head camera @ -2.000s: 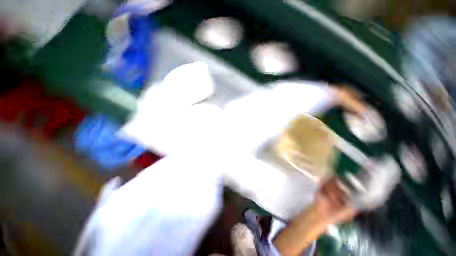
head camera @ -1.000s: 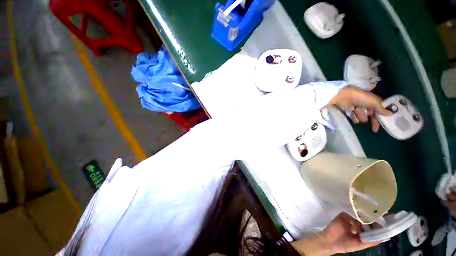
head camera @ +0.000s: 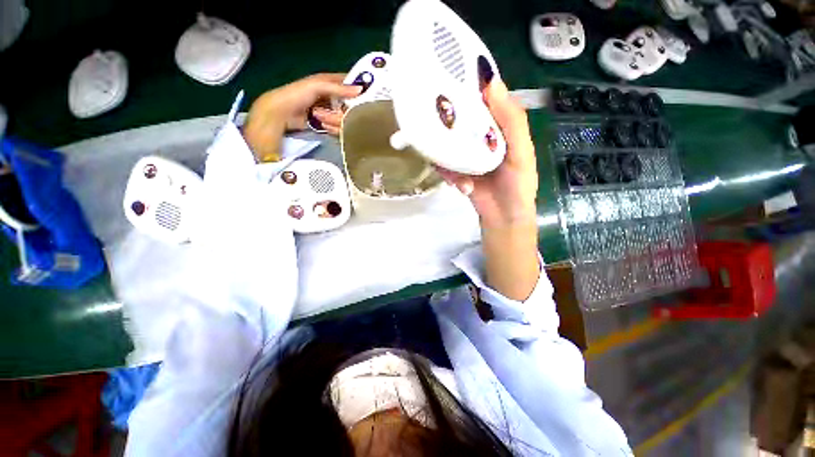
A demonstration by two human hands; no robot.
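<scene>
My right hand (head camera: 505, 170) holds a white electronic unit (head camera: 442, 89) raised above the cream tub (head camera: 384, 134), grille and round openings facing the camera. The tub is open, with small bits inside. My left hand (head camera: 299, 103) is behind the tub's left side, its fingers on the edge of another white unit (head camera: 369, 73), partly hidden by the tub and the raised unit. Two more units lie face up on the white sheet, one beside the tub (head camera: 313, 192) and one farther left (head camera: 161, 198).
Several units lie along the green belt (head camera: 295, 45) behind. A clear blister tray (head camera: 617, 210) with rows of black round parts overhangs the bench edge at right. A blue tape dispenser (head camera: 54, 219) stands at left. A red stool (head camera: 742, 277) is at lower right.
The view has swung round, bringing the blister tray into sight. The right-hand unit is now raised over the tub, face showing. My left hand is now beside the tub's back.
</scene>
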